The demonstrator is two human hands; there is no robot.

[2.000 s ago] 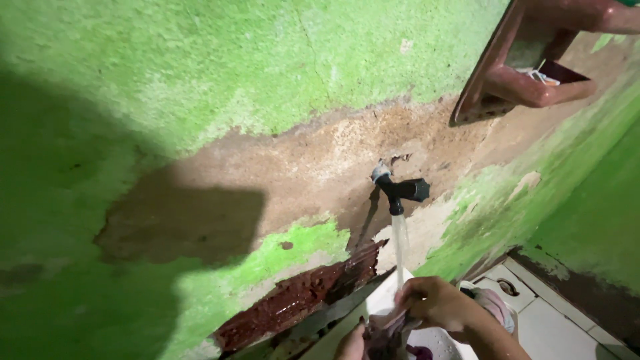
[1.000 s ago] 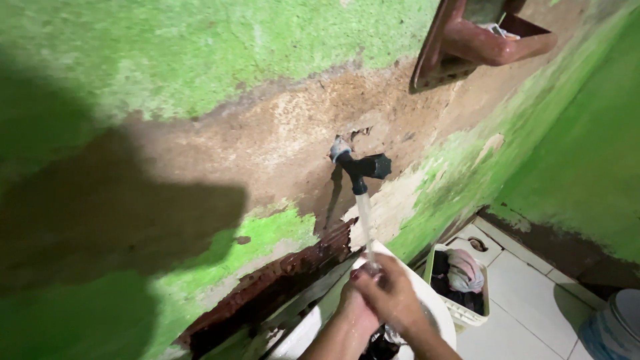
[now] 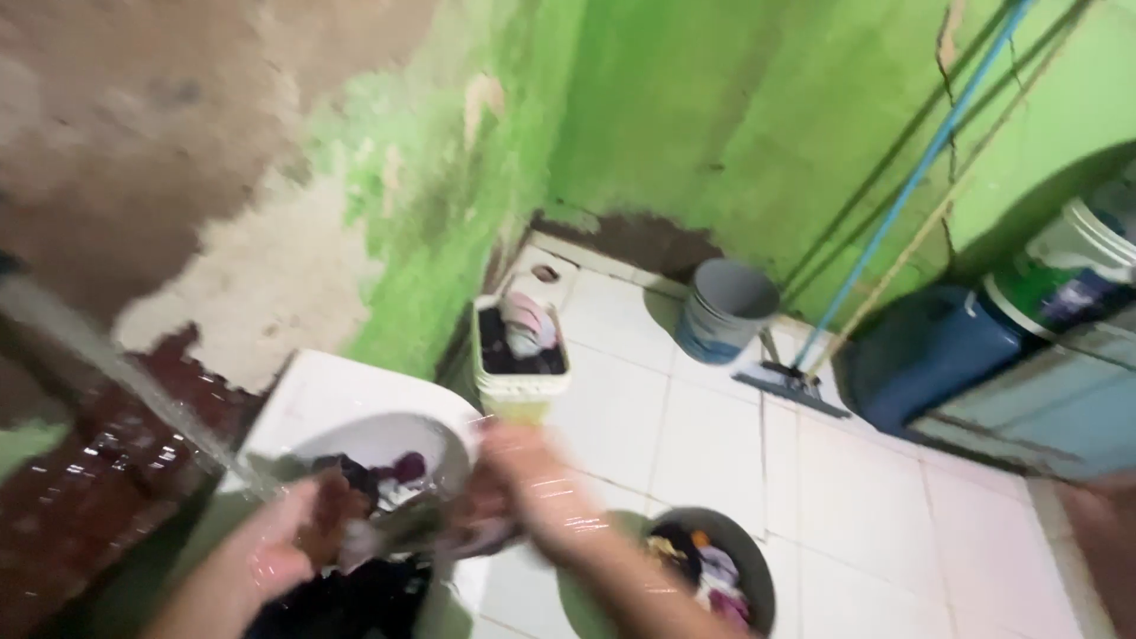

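My left hand (image 3: 306, 532), wet and blurred, is over the white sink (image 3: 355, 382), close to the stream of water (image 3: 160, 395). Its fingers are curled at a dark wet cloth (image 3: 404, 525); the blur hides how firmly. My right hand (image 3: 510, 484) is at the sink's right side, closed on a bunched part of what looks like the same cloth. Dark, purple and white garments (image 3: 404, 475) lie in the basin behind the hands. Black fabric (image 3: 355, 603) is below my left hand.
A pale tub (image 3: 524, 383) of dark and pink clothes stands on the tiled floor by the wall. Beyond are a grey bucket (image 3: 728, 311), a floor squeegee (image 3: 790, 389) and a blue barrel (image 3: 941, 355). A dark round basin (image 3: 759, 568) of clothes is at the lower right.
The view has swung far to the right and down, toward the floor. My hands, together under the running water one second ago, are now apart, with cloth between them.
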